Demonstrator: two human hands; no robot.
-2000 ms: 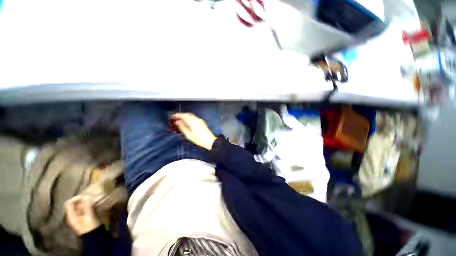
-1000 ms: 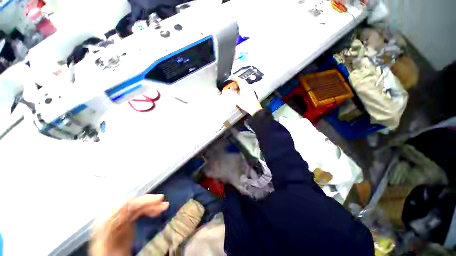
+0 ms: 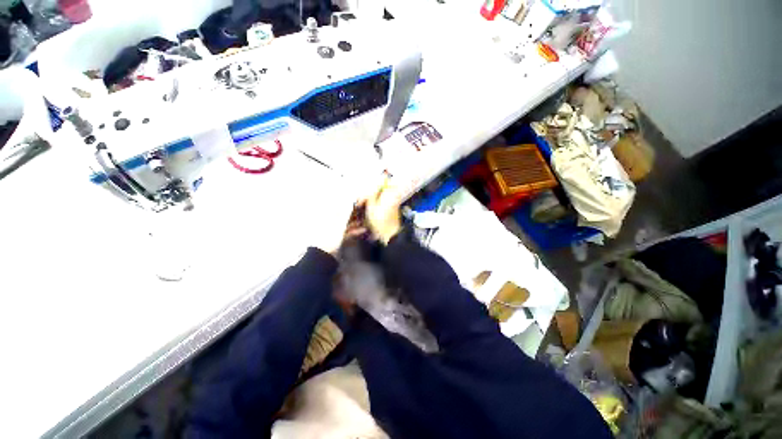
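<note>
My right hand is at the table's front edge, right of centre, blurred. My left hand is close beside it, darker and partly hidden by the sleeve. A small dark thing seems to be between the hands, too blurred to name. The white sewing machine with its blue stripe and black control panel stands behind them. Its presser foot area is at the left, away from both hands. A gathered khaki piece lies at my lap, partly covered by my sleeve.
Red-handled scissors and a thin metal tool lie by the machine. A dark-patterned card is right of it. Below the white table are white cloth, an orange basket and a cloth-filled bin.
My left hand has moved from the lower left to beside my right hand. My right hand has moved from the machine's right end to the table's front edge. The view has shifted.
</note>
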